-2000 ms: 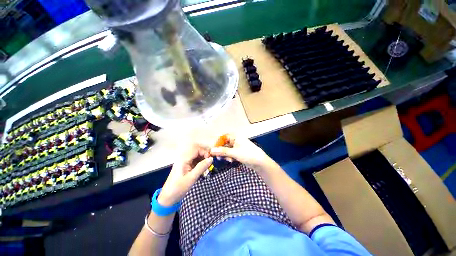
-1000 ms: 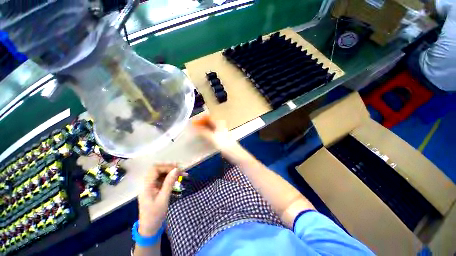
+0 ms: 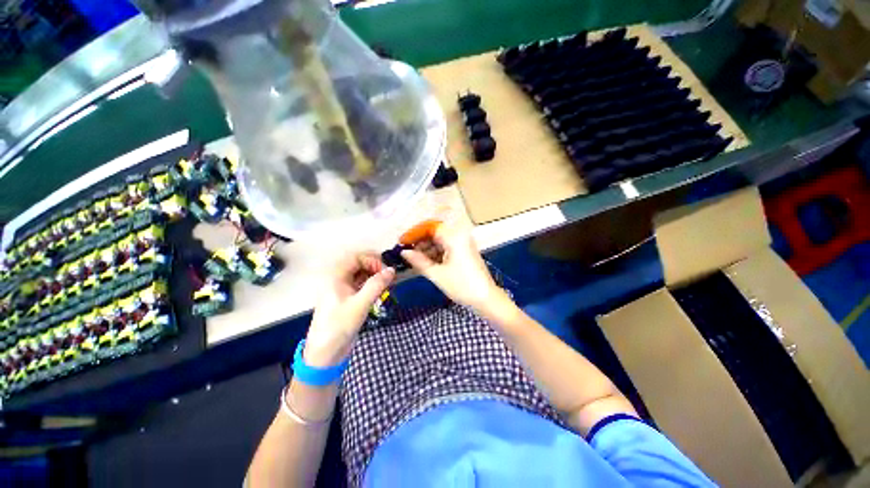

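My left hand (image 3: 348, 300), with a blue wristband, is above the checked-cloth lap. A small circuit board with yellow bits (image 3: 382, 307) shows just under its fingertips, mostly hidden. My right hand (image 3: 456, 265) is close beside it and holds the orange grip of a soldering iron (image 3: 420, 233); the iron's tip cannot be made out. A small black housing (image 3: 394, 255) is between the fingertips of both hands, pinched by the right fingers. The exact contact between housing and board is hidden.
A clear fume hood (image 3: 334, 143) hangs just beyond my hands. Circuit boards (image 3: 86, 315) lie in rows at left, several loose ones (image 3: 229, 262) nearer. Black housings (image 3: 620, 110) stand in rows on cardboard (image 3: 515, 191). An open carton (image 3: 668, 381) is at lower right.
My right hand reached out over the bench toward the housings, away from the left hand, then came back with a black housing. The view swung left and returned.
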